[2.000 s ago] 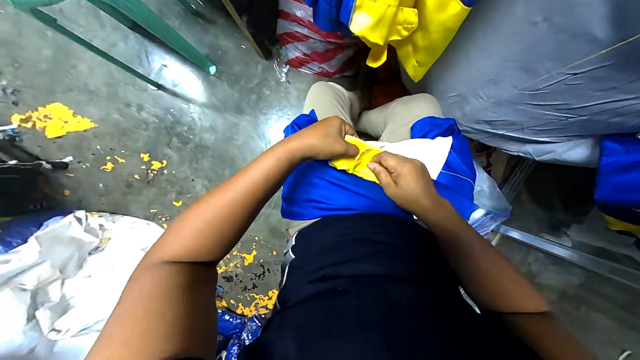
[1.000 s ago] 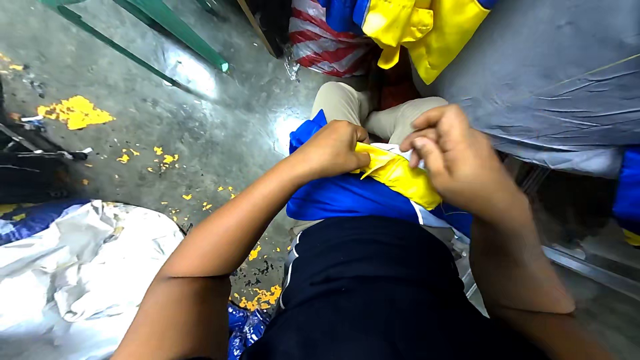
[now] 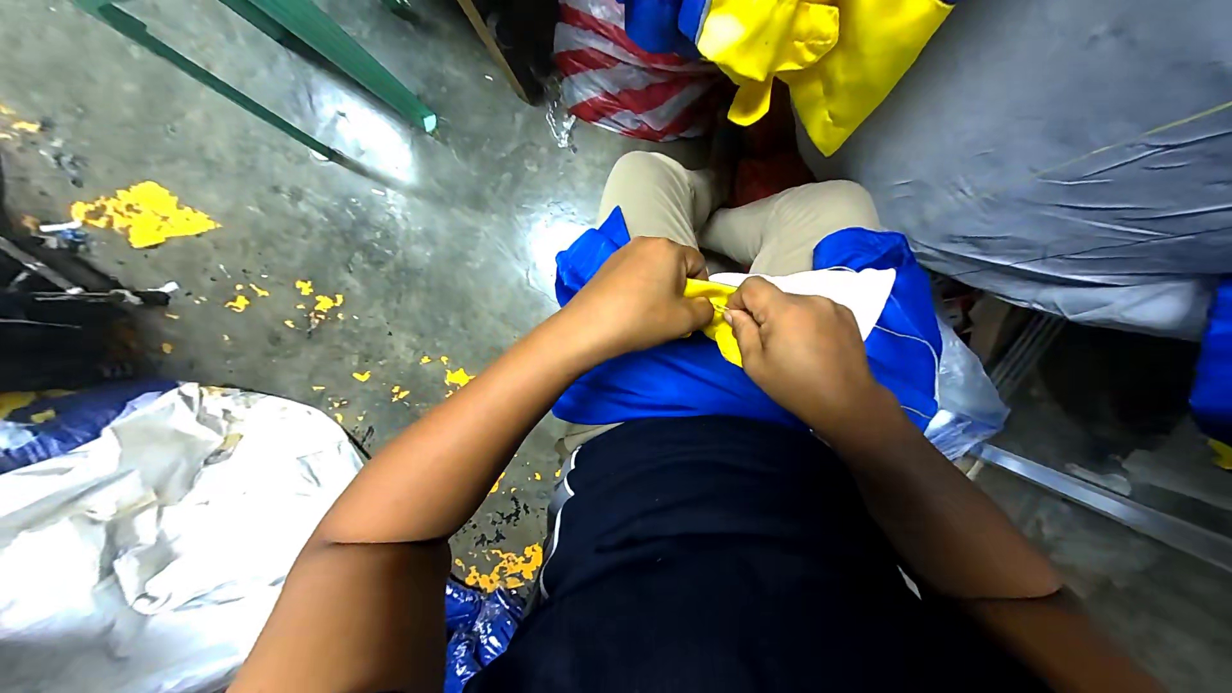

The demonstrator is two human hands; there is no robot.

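Observation:
Blue fabric (image 3: 664, 385) with a white panel (image 3: 847, 289) lies across my lap, over beige trousers. Above it, my left hand (image 3: 654, 294) grips one side of a yellow cloth part (image 3: 724, 342), which looks joined to the blue piece, though the hands cover the join. The thumb and fingers of my right hand (image 3: 804, 351) pinch the same yellow part close beside the left. Both sets of fingertips nearly touch. Whether anything small sits between them is hidden.
Yellow and blue cloth (image 3: 866, 67) hangs from a grey-covered surface (image 3: 1039, 144) ahead on the right. A red-striped plastic bag (image 3: 635, 77) stands beyond my knees. Green metal legs (image 3: 327, 67) are at upper left, white sheeting (image 3: 173, 520) at lower left. Yellow scraps (image 3: 144, 214) litter the floor.
My right hand was raised off the cloth one second ago, and now it pinches the yellow part beside my left hand. The yellow cloth shows less than it did then.

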